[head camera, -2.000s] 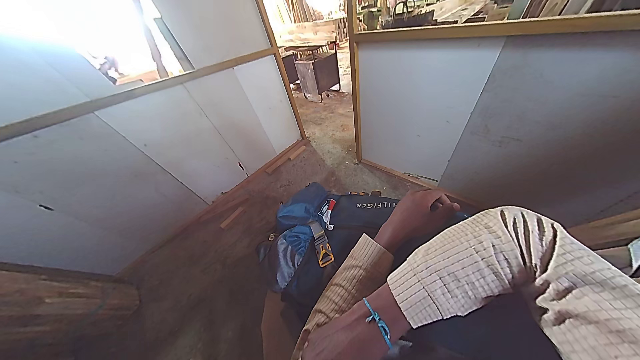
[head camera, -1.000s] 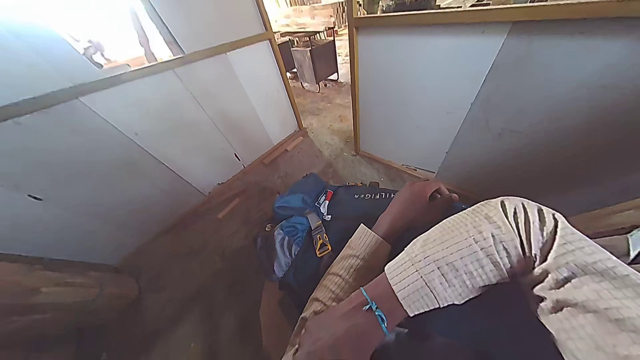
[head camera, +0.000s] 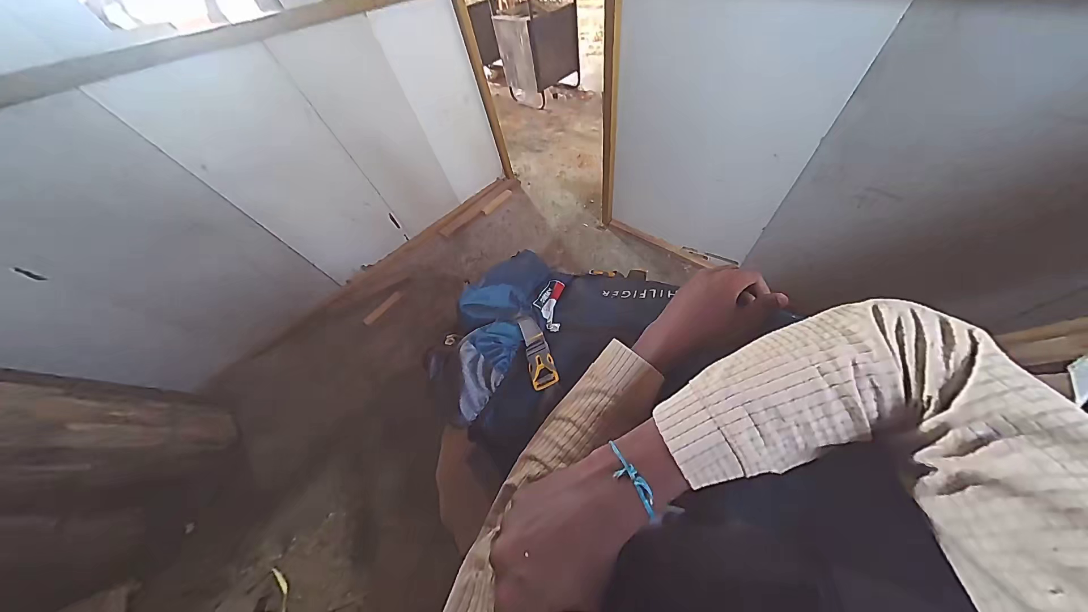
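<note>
My arms are crossed. My left hand (head camera: 714, 308) lies with curled fingers on top of a dark blue and light blue backpack (head camera: 586, 327) that bears lettering. Whether those fingers grip the fabric is not visible. Nearer to me, my right hand (head camera: 565, 531) rests across my left forearm sleeve, its fingers mostly hidden, with a blue string bracelet (head camera: 633, 480) at the wrist. A grey strap with a yellow-orange plastic buckle (head camera: 542, 370) hangs on the backpack's side, left of my left forearm.
White panel walls (head camera: 238, 170) with wooden trim stand ahead on both sides of a doorway (head camera: 557, 144). Beyond it is a metal box-like stand (head camera: 535, 51). Thin wood strips (head camera: 476, 212) lie along the wall's foot. A large wooden piece (head camera: 110, 425) is at the left.
The view has tilted down somewhat. Both hands keep their places, the left on the backpack and the right across the left forearm.
</note>
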